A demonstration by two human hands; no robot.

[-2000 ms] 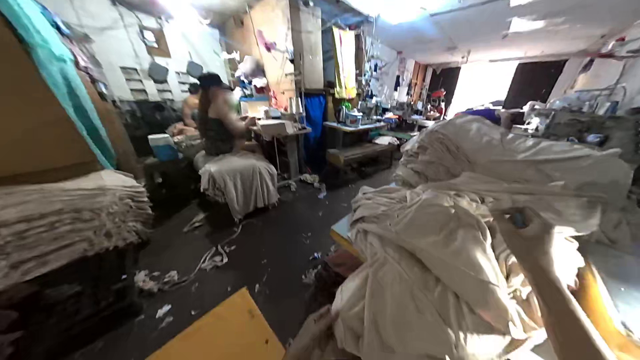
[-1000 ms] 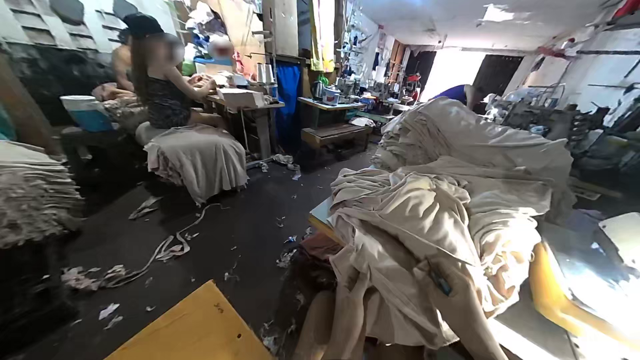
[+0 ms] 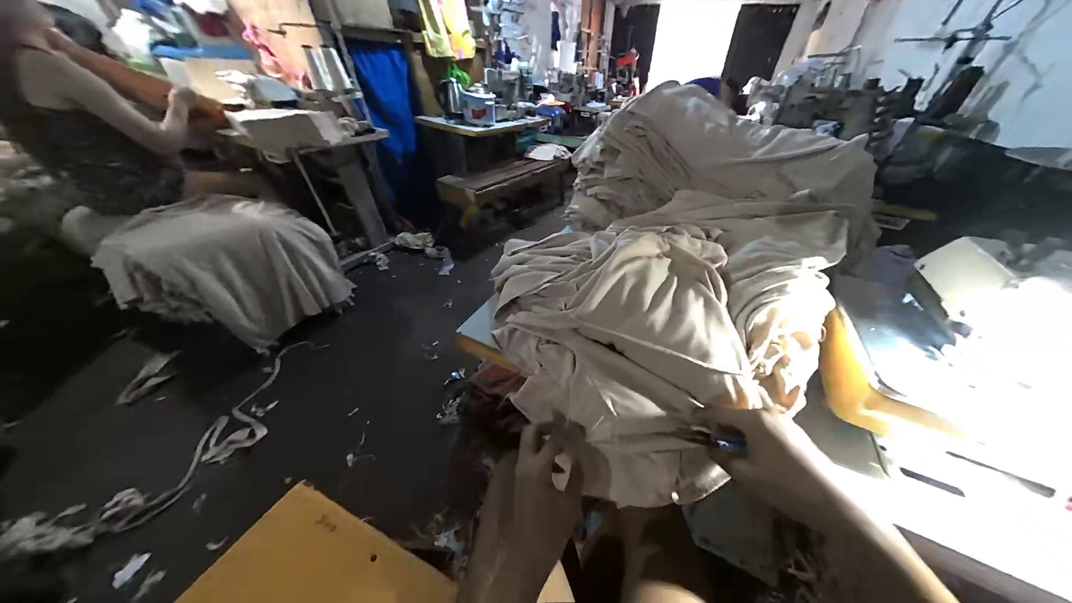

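A heap of beige fabric (image 3: 636, 310) lies in front of me, with a larger pile of the same cloth (image 3: 712, 151) behind it. At the near edge of the heap, my left hand (image 3: 548, 477) pinches the cloth between thumb and fingers. My right hand (image 3: 758, 452) is closed around a small tool with a blue part (image 3: 727, 441), probably thread snips, its dark tip pointing left over the cloth. The tool's exact kind is hard to make out.
A yellow-edged board (image 3: 318, 553) is at the lower left. Fabric strips (image 3: 226, 435) and scraps lie on the dark floor. A person (image 3: 100, 126) works at a table on the left, near a cloth-covered stack (image 3: 226, 260). A brightly lit worktable (image 3: 988, 469) stands at right.
My right hand was higher on the heap two seconds ago and is now at its near edge. My left hand has come up to the cloth there. The view has shifted.
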